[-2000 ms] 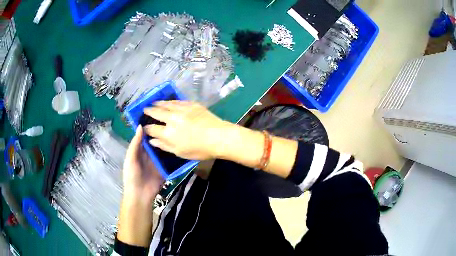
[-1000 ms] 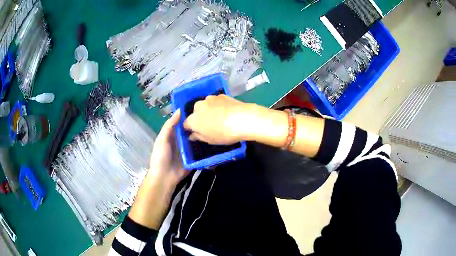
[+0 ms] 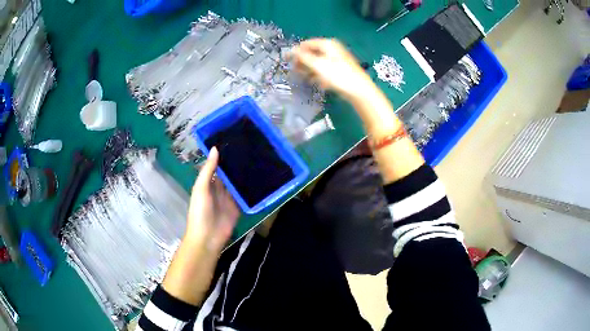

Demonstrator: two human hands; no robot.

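My left hand point(image 3: 212, 210) holds a blue tray point(image 3: 296, 169) at its left side, thumb on the rim. Small black parts point(image 3: 249, 161) fill the tray. My right hand point(image 3: 333, 64) is raised over the right edge of the upper heap of grey mesh strips point(image 3: 213, 64), fingers bent together; whether it holds anything is too blurred to tell. The dark pile is mostly hidden behind my right hand. A pile of small silver-white fittings point(image 3: 389, 71) lies just right of that hand.
A second strip heap point(image 3: 129, 226) lies at the lower left. A black work pad point(image 3: 443, 42) sits at the bench edge, above a large blue bin point(image 3: 475, 116) of strips. A white cup point(image 3: 99, 115), a small bottle point(image 3: 48, 146) and a dark round stool point(image 3: 352, 213) also show.
My right hand has left the blue tray and moved up and right over the bench. My left hand still holds the tray, now tilted differently.
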